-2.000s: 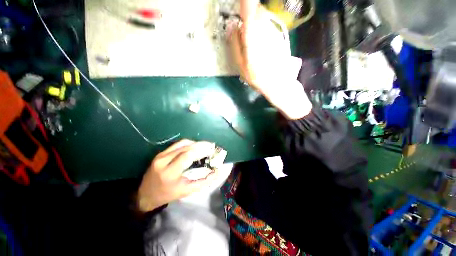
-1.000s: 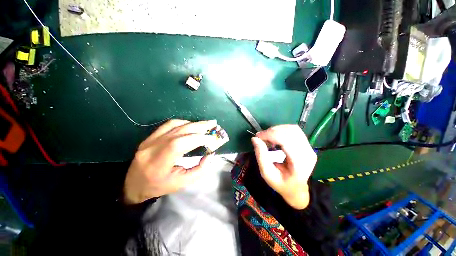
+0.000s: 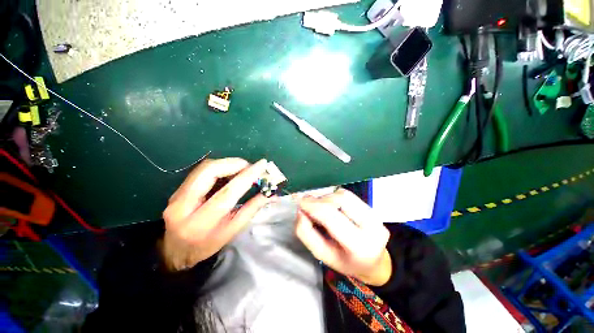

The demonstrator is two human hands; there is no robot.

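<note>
My left hand [image 3: 212,211] holds a small circuit board [image 3: 270,179] with tiny components between thumb and fingers, just past the mat's front edge. My right hand [image 3: 342,231] is close to its right, fingertips pinched together on something tiny and thin, too small to name. Silver tweezers [image 3: 312,132] lie on the green mat. A small yellowish component [image 3: 219,100] with pins lies on the mat further left. A thin strand of solder wire [image 3: 127,140] runs from the upper left to near my left hand.
An orange multimeter [image 3: 32,203] with a red lead is at left, near yellow transformers [image 3: 29,116]. A pale board [image 3: 163,23] lies at the back. A smartwatch [image 3: 411,52], green-handled cutters [image 3: 446,138], black cables and small green boards [image 3: 548,91] are at right.
My right hand has moved left, closer to the board in my left hand. The view has shifted, and a blue-edged tray with a white sheet now shows below the mat.
</note>
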